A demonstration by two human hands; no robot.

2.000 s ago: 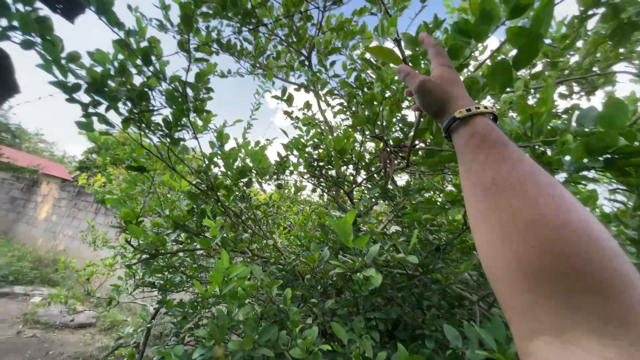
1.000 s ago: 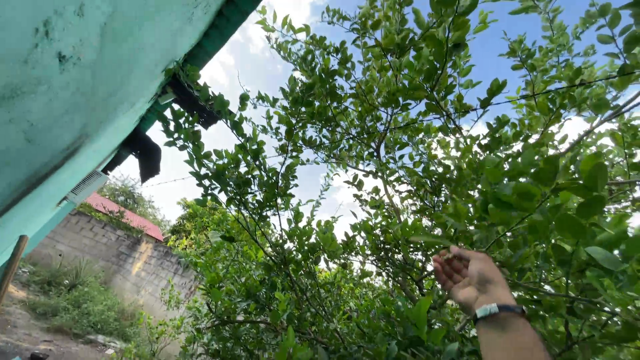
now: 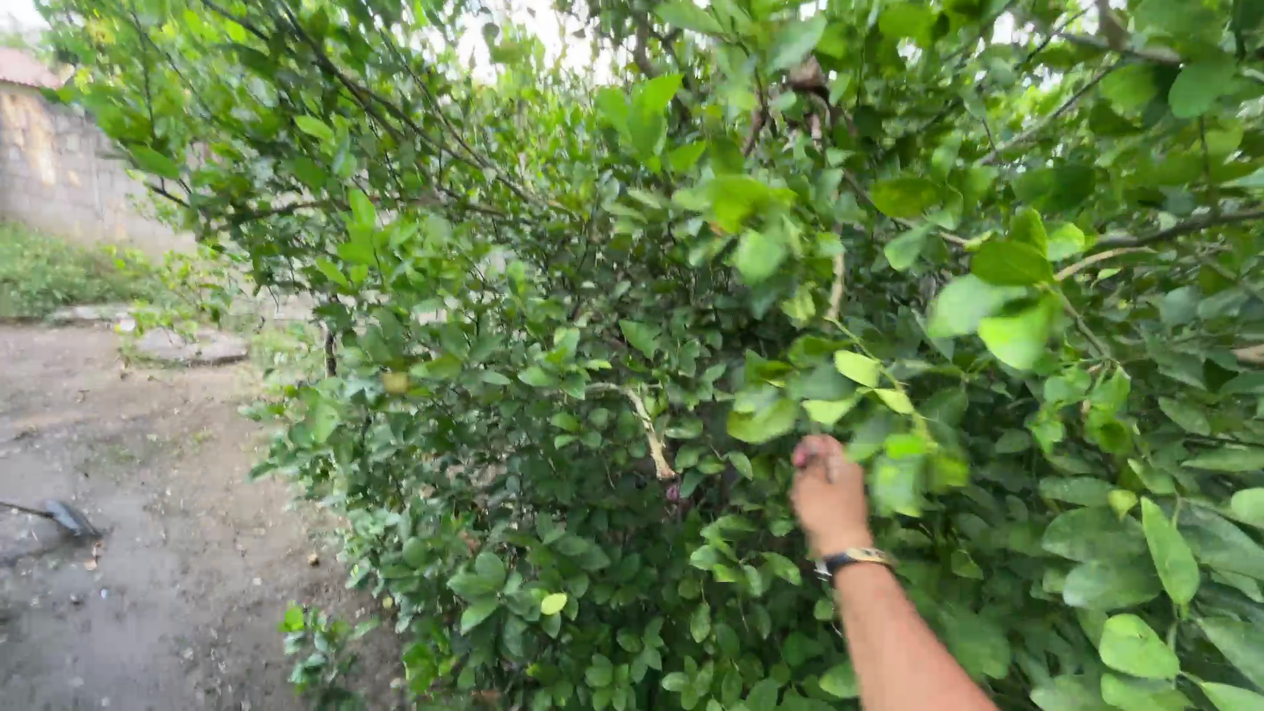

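A leafy green bush point(image 3: 553, 395) with small oval leaves fills most of the view. From the lower right my right hand point(image 3: 831, 499) reaches into it, with a dark and gold wristband point(image 3: 857, 561) at the wrist. Its fingers look bent, close beside a leafy twig point(image 3: 894, 395) whose bright leaves are blurred. A small pinkish-red spot point(image 3: 802, 455) shows at the fingertips; what it is cannot be made out. Blur and leaves leave unclear whether the fingers grip the twig. My left hand is out of view.
Thicker branches point(image 3: 1175, 229) cross the bush at the right, and a pale broken branch stub point(image 3: 649, 434) stands near its middle. At the left are bare dirt ground point(image 3: 197, 494), a flat stone point(image 3: 190, 346), a dark object point(image 3: 71, 517) and a block wall point(image 3: 74, 178).
My right hand, earlier raised against the upper foliage with fingers apart, is now lower among the leaves with its fingers more bent. The view has swung down from the sky and the green wall.
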